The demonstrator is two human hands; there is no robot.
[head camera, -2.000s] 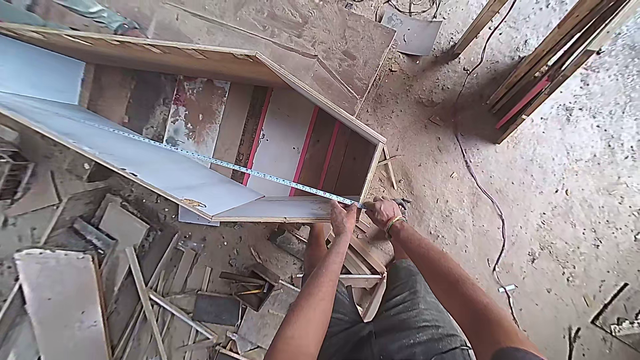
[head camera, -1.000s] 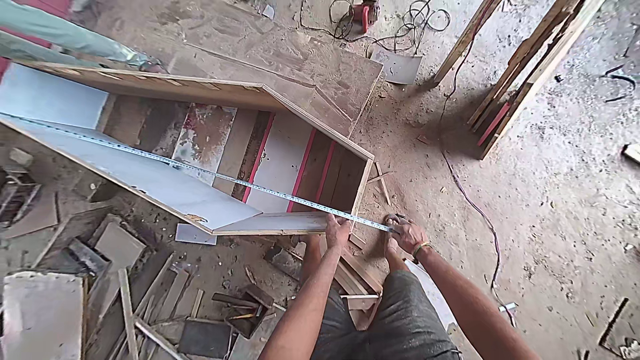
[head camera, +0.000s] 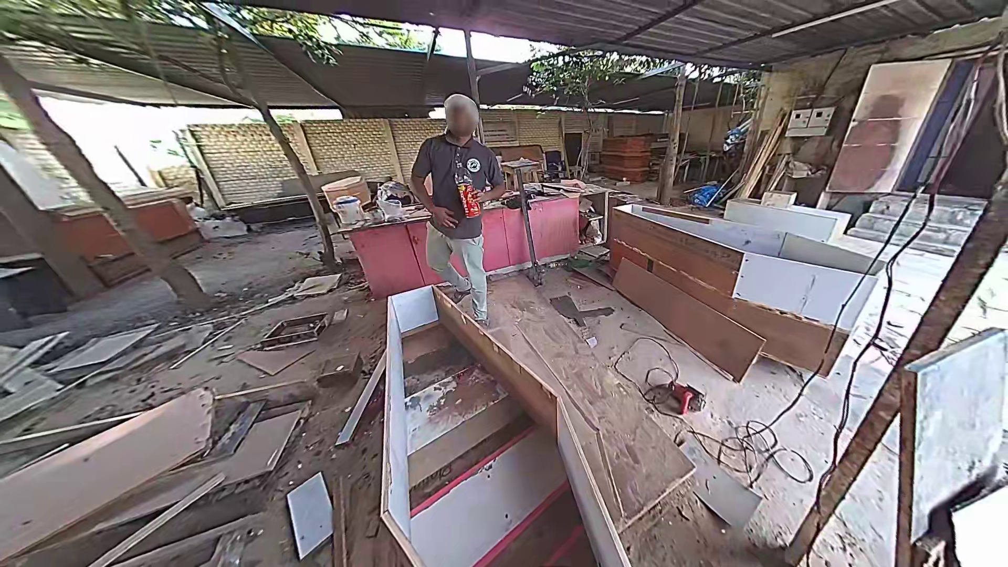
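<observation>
Neither my left hand nor my right hand shows in the head view. Below me lies an open wooden coffin-shaped box (head camera: pixel 496 346), its sides angled outward at a shoulder and its inner walls partly white. Boards of differing colours, some with pink-red edges, make up its bottom. The near end of the box runs out of the picture. No tape measure is visible in it.
Beyond the box a person (head camera: pixel 461 169) stands holding a red bottle by a pink-red workbench (head camera: pixel 543 232). Similar boxes (head camera: pixel 693 291) stand at right. A red power tool (head camera: pixel 687 396) lies among cables (head camera: pixel 760 457). Scrap boards (head camera: pixel 118 465) litter the left ground. A slanted post (head camera: pixel 906 378) rises at right.
The view has swung up and turned widely. Both hands held a tape measure at the box's narrow end before; hands and tape are now out of view.
</observation>
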